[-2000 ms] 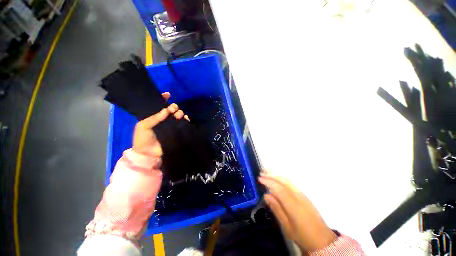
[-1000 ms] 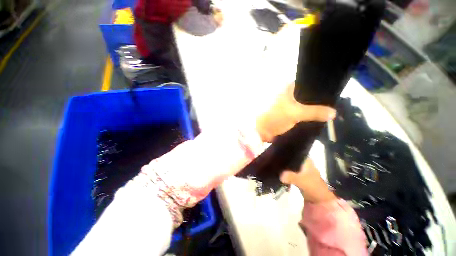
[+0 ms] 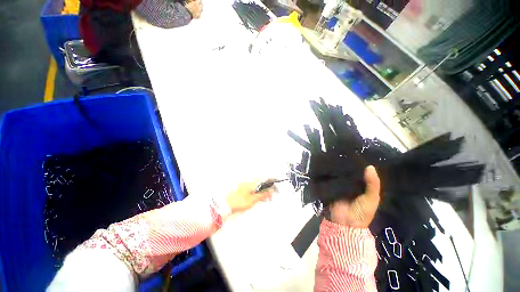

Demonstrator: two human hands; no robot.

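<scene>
My right hand (image 3: 354, 208) grips a thick bundle of black webbing straps (image 3: 422, 171), thumb on top. Their free ends fan out to the right and silver-white rings show at the left end. The bundle lies over a large pile of black ringed straps (image 3: 399, 251) on the white table. My left hand (image 3: 248, 197) is left of the rings, with a small dark slim thing (image 3: 267, 185) at its fingertips, pointing toward them. What it is cannot be made out.
A deep blue bin (image 3: 28, 131) of ringed black straps stands left of the white table (image 3: 216, 102). A person's hand and sleeve (image 3: 165, 12) are at the table's far end. A stool (image 3: 80, 60) stands beyond the bin. Shelving and machines are at upper right.
The view has swung right from the bin to the table. The bundle, earlier held by my left hand, is now in my right hand over the pile. My left hand has let go of it.
</scene>
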